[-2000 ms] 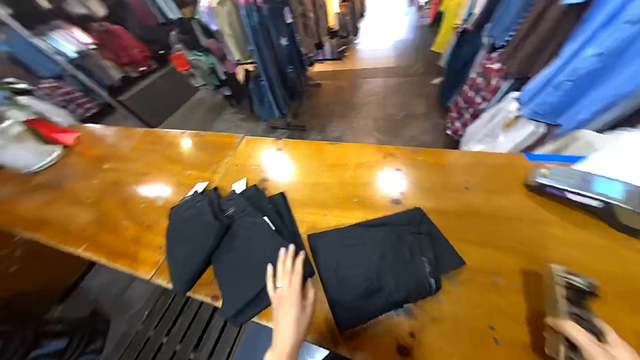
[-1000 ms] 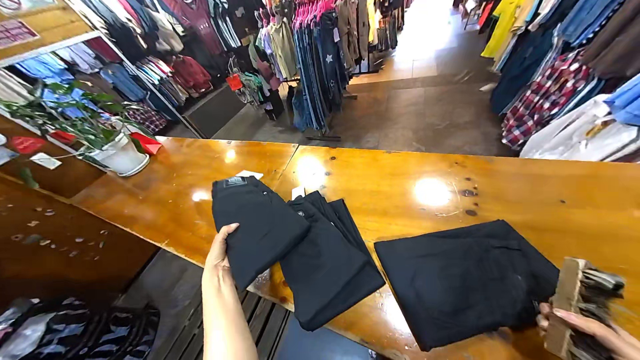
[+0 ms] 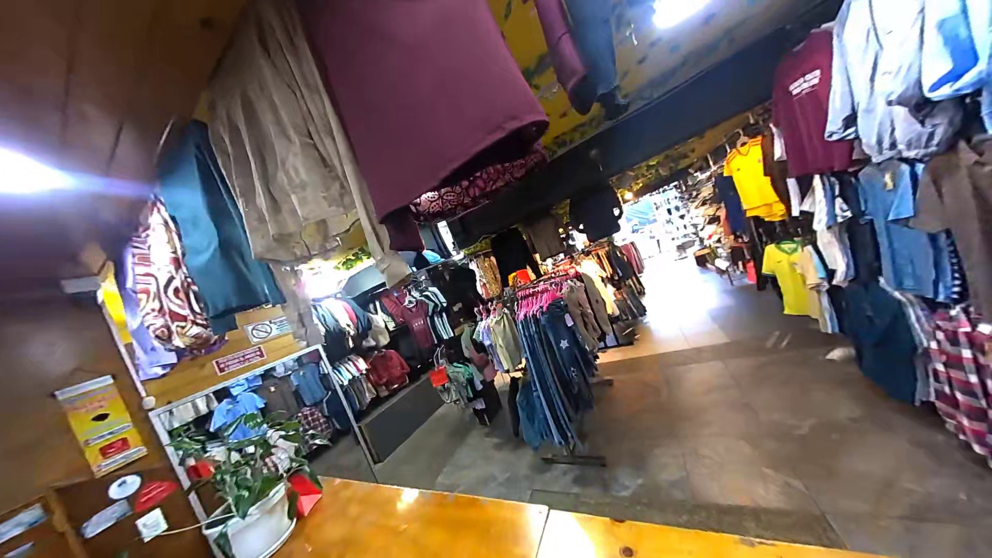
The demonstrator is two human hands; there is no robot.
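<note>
Neither of my hands shows in the head view at this moment. Only the far strip of the varnished wooden counter (image 3: 434, 521) is visible along the bottom edge. The folded black garments and the tool seen earlier lie outside the picture, so what my hands hold or touch is hidden.
On the counter's left end stands a white pot (image 3: 256, 527) with a leafy plant. Beyond are a rack of jeans (image 3: 554, 372), a tiled floor (image 3: 697, 434) and shirts hanging at the right (image 3: 891, 232). A maroon garment (image 3: 426, 101) hangs overhead.
The view has swung up toward the shop, and both hands and the black garments have left it. Before that, my left hand moved from the middle garment to the left one.
</note>
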